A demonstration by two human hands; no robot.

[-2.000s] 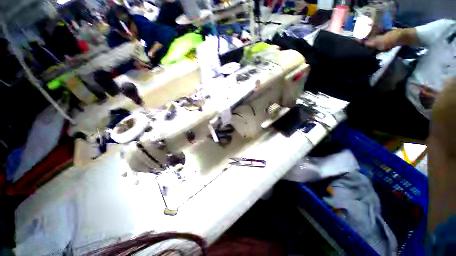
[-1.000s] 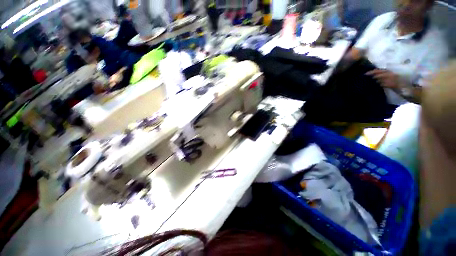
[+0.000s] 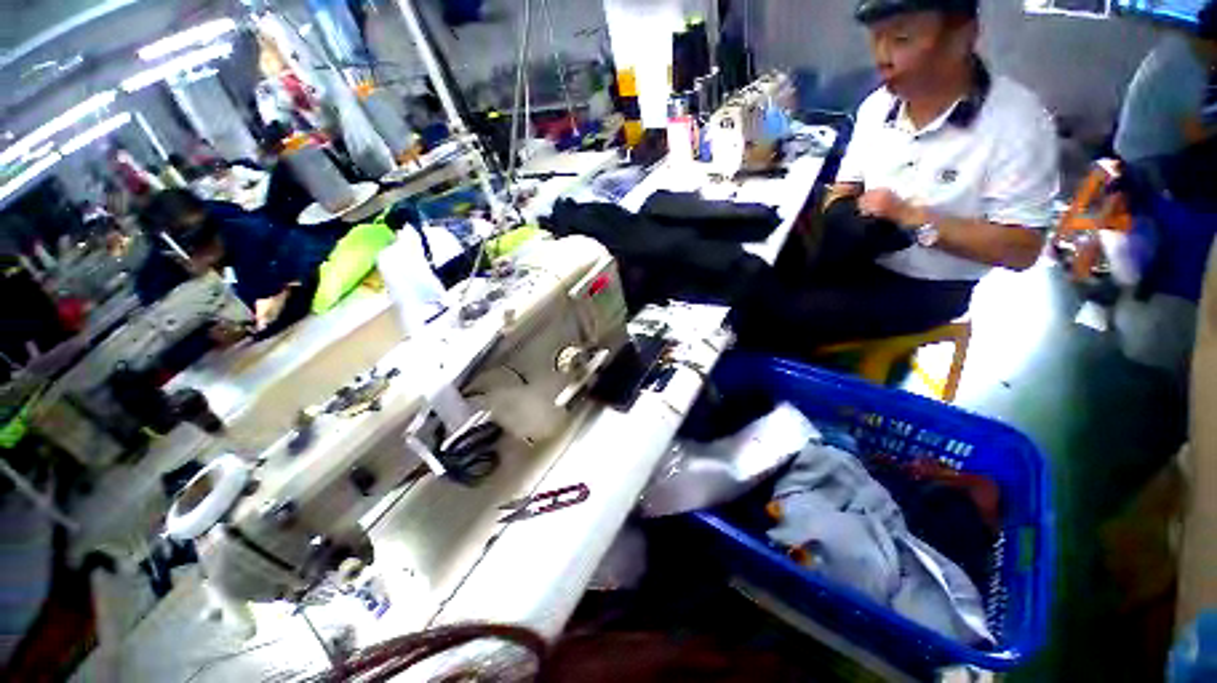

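A cream industrial sewing machine (image 3: 441, 387) stands on a white sewing table (image 3: 574, 554). Red-handled thread snips (image 3: 545, 502) lie on the table in front of the machine head, beside a thin dark thread. Black-handled scissors (image 3: 467, 451) are held against the machine head. A white ring-shaped roll (image 3: 207, 496) sits at the head's left end. The needle area (image 3: 340, 587) is at lower left and blurred. Neither of my hands shows clearly; a blurred skin-toned shape at the right rim cannot be identified.
A blue crate (image 3: 1021, 534) with grey pieces (image 3: 861, 520) stands right of the table. A seated person in a white shirt (image 3: 968, 174) handles dark fabric beyond it. Black fabric (image 3: 681, 240) lies behind the machine. Brown curved strands (image 3: 454, 635) cross the bottom edge.
The view has swung right and up, so the machine, snips and crate sit further left in the picture. The seated person is now in fuller view. The snips stay on the table.
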